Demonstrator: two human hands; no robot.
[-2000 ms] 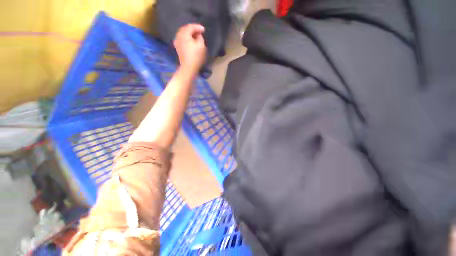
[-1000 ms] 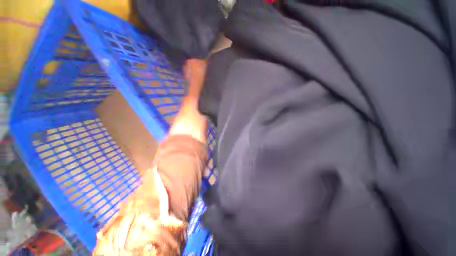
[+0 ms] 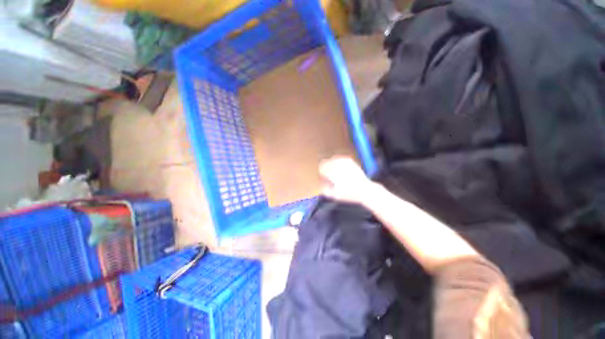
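My left hand (image 3: 345,179) is at the near right corner of a blue plastic crate (image 3: 199,132). Its fingers are curled on dark cloth (image 3: 338,265), which hangs below the hand over the crate's corner; the exact grip is blurred. The crate is tilted in view, with a flat brown sheet (image 3: 295,126) on its bottom and no garments seen in it. A large heap of black garments (image 3: 458,119) fills the right side, beside the crate and under my forearm. My right hand is not in view.
Blue crates (image 3: 192,291) stand at the lower left, one with a thin strap on top. A red-orange basket (image 3: 116,258) is among them. Yellow material (image 3: 179,10) and green cloth (image 3: 156,40) lie beyond. Pale tiled floor (image 3: 142,139) shows left of the crate.
The view has swung left and the crate now shows upper middle. My left hand, hidden by dark cloth a second ago, shows again at the crate's corner, with dark cloth below it.
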